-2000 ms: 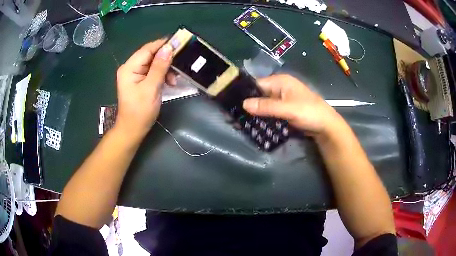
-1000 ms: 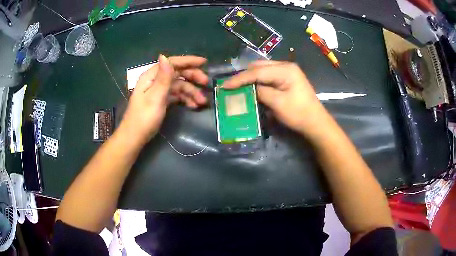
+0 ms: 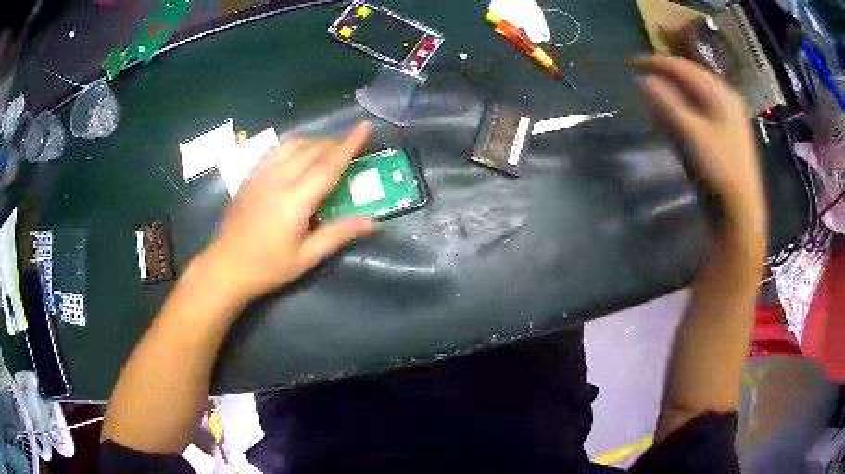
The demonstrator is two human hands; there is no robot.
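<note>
The green phone board (image 3: 397, 188) with a pale square lies on the mat in a dark frame, in the middle of the view. My left hand (image 3: 298, 199) is over its left end, thumb and forefinger spread around it; whether it grips the board I cannot tell. My right hand (image 3: 704, 116) is raised at the right, away from the board, slightly blurred, fingers apart, with nothing visible in it. A dark battery (image 3: 501, 139) lies to the right of the board.
White rectangles (image 3: 208, 150) lie behind my left hand. Another battery (image 3: 155, 252) lies left. A front housing frame (image 3: 385, 37), clear plastic piece (image 3: 391, 95), orange-yellow screwdriver (image 3: 524, 44) and white pointed strip (image 3: 572, 121) lie behind. Screw cups (image 3: 94, 111) stand back left; a beige box (image 3: 741, 56) stands back right.
The view has turned and shifted right. My right hand has left the board and moved far right. My left hand is now at the board. A battery now lies right of it.
</note>
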